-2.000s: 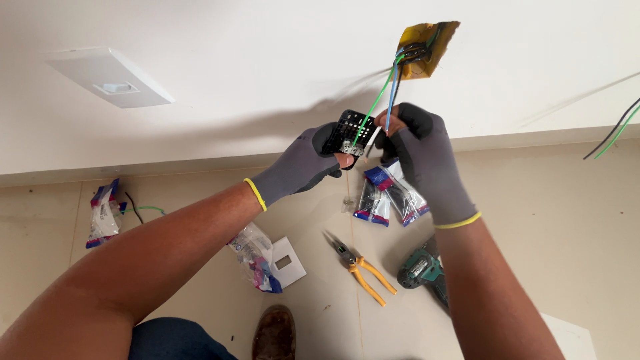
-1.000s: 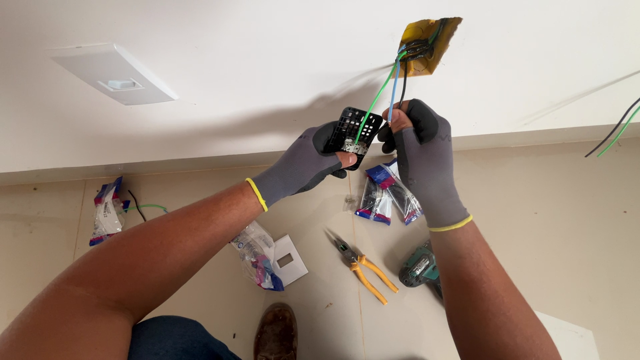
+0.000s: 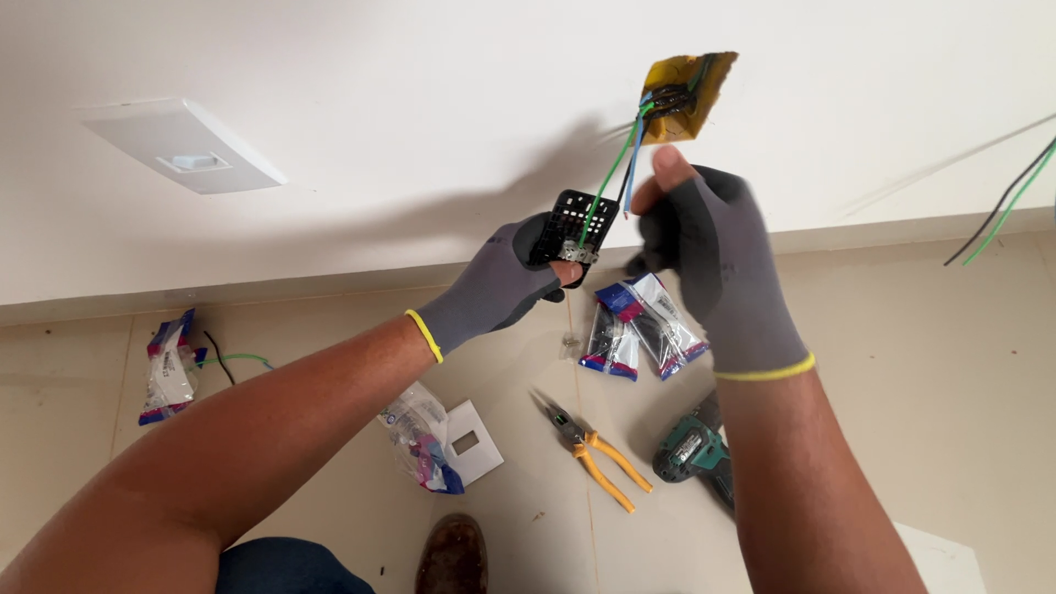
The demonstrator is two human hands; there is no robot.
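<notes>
My left hand (image 3: 516, 276), in a grey glove with bare fingertips, holds a black plastic outlet frame (image 3: 577, 216) with a metal-terminal module on it. A green wire (image 3: 609, 177) runs from the yellow wall box (image 3: 672, 99) down to this module. Beside it hang a blue wire (image 3: 634, 169), its bare copper tip free, and a black wire (image 3: 624, 177) whose lower end is hidden behind the frame. My right hand (image 3: 701, 223), gloved the same way, is just right of the wires with thumb raised and fingers curled; no wire shows in its grasp.
On the floor lie yellow-handled pliers (image 3: 590, 450), a green cordless power tool (image 3: 693, 450), a white cover plate (image 3: 474, 444) and plastic packets (image 3: 648, 326). A white wall plate (image 3: 186, 148) is at left. Loose wires (image 3: 1006, 206) hang at right. A brown shoe (image 3: 452, 557) stands below.
My right hand has come away from the blue wire, whose tip now hangs free. My left hand keeps hold of the black frame, which is slightly lower and more tilted.
</notes>
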